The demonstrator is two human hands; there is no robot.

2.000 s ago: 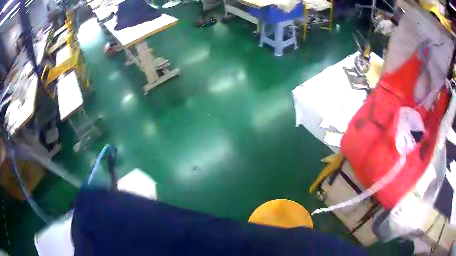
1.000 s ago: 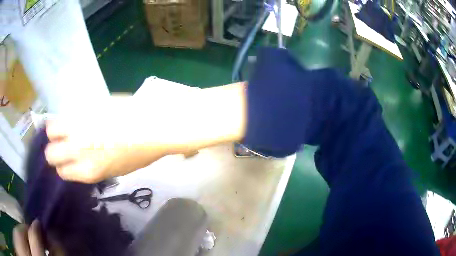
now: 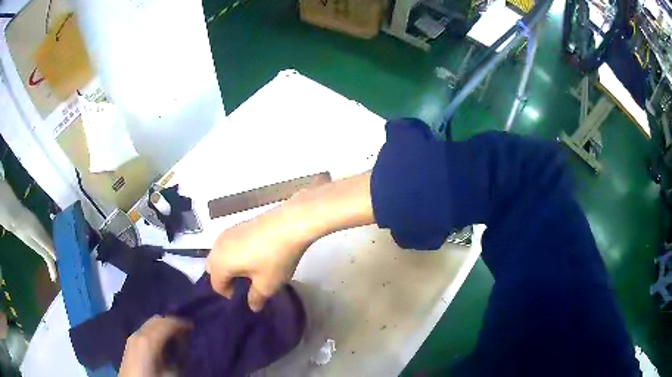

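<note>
A dark purple garment (image 3: 221,331) lies bunched over the front left of the pressing table (image 3: 295,103), its right part over a rounded form hidden by the cloth. My right hand (image 3: 258,258) reaches in from the right and pinches a fold of the cloth near the middle. My left hand (image 3: 155,350), blurred and cut by the bottom edge, holds the garment at its lower part. A dark strip of the garment lies across a long blue board (image 3: 77,265) on the left.
A flat brown ruler (image 3: 269,195) lies behind my right hand. Dark scraps (image 3: 175,210) and a small white roll (image 3: 158,201) lie left of it. A white panel (image 3: 162,66) stands at the back left. A cardboard box (image 3: 343,15) stands on the green floor. A hose (image 3: 494,51) hangs at the back.
The view has swung to the pressing table. My right hand has moved right and down over the garment. The cloth now covers the grey-beige form, and the shears' handles no longer show.
</note>
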